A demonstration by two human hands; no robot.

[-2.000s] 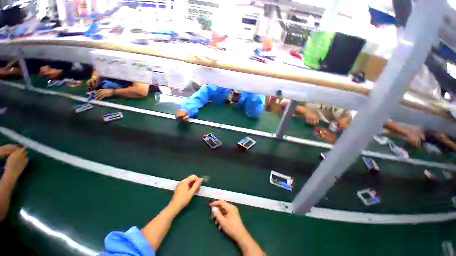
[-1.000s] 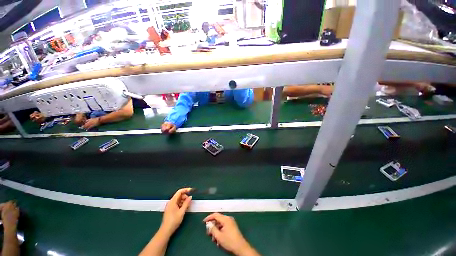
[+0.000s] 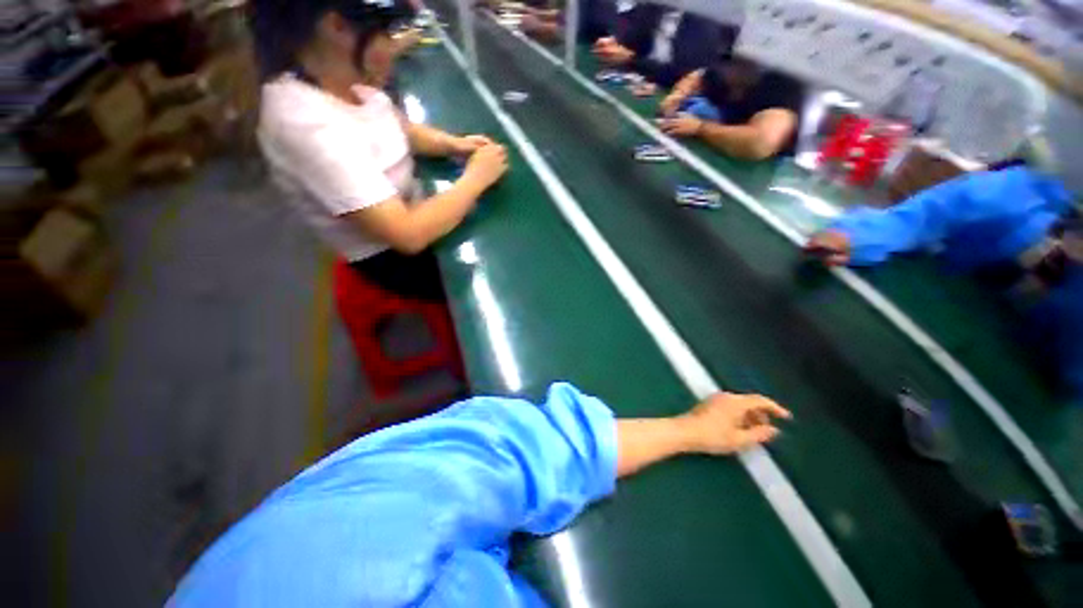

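My left hand (image 3: 734, 424), in a blue sleeve, reaches over the pale guide rail (image 3: 784, 493). Its thumb and fingers are apart and nothing shows in them. My right hand is not in view. Small open-framed units lie on the dark green conveyor belt (image 3: 760, 311): one (image 3: 924, 424) to the right of my hand, blurred, one (image 3: 1028, 527) nearer the lower right, and one (image 3: 698, 196) farther up the belt.
A person in a pink top (image 3: 339, 149) sits on a red stool (image 3: 398, 327) at the left edge of the worktop. A blue-sleeved arm (image 3: 926, 226) rests across the belt. Cardboard boxes (image 3: 54, 255) are on the floor far left.
The view has swung left and down, showing the seated person and the floor. My right hand has left the picture. My left hand's fingers are now spread over the rail.
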